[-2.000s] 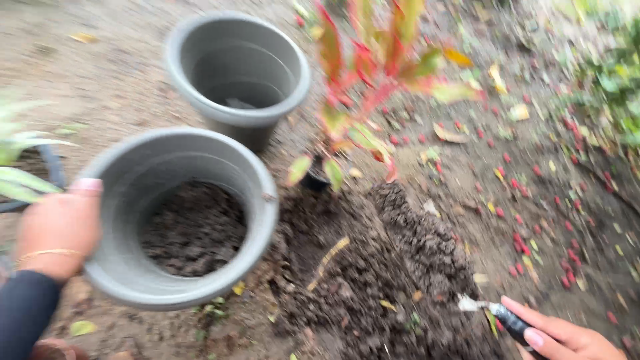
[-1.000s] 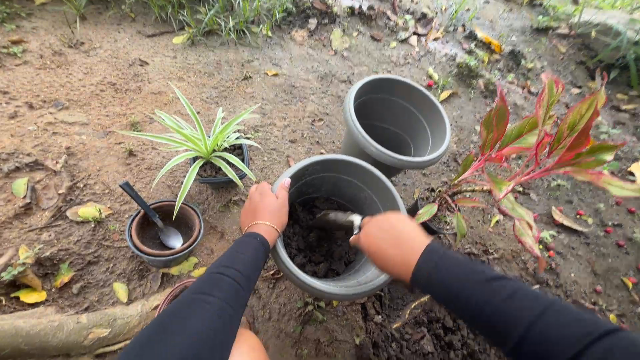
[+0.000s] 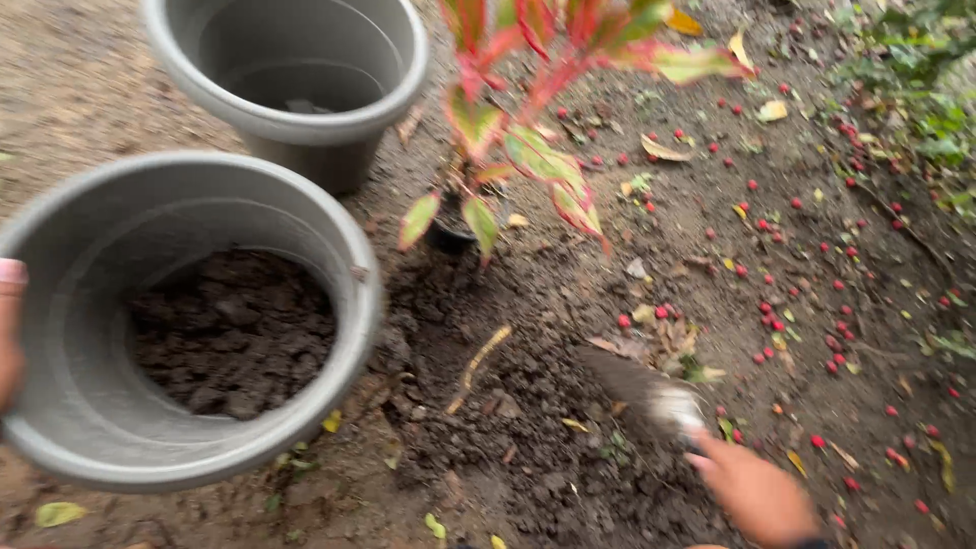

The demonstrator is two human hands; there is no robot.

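At the left edge my left hand [image 3: 11, 335] grips the rim of a grey plastic pot [image 3: 354, 335], which is tilted and has dark soil [image 3: 236, 328] in its bottom. My right hand [image 3: 759, 488], at the lower right, is shut on a hand trowel [image 3: 648, 389]; its blade is blurred and lies at the loose dug soil [image 3: 534, 412]. Behind the held pot stands a second grey pot [image 3: 328, 130] with little in it. A red and green leafy plant [image 3: 534, 114] in a small black pot [image 3: 451, 236] is at the top middle.
Red berries [image 3: 765, 308] and fallen leaves are scattered over the ground on the right. A yellowish twig [image 3: 479, 368] lies on the dug soil between the held pot and the trowel. Green low plants [image 3: 942, 114] grow at the upper right edge.
A second ago the trowel was inside the held pot; now my right hand has it out over the dug soil. The view has swung to the right.
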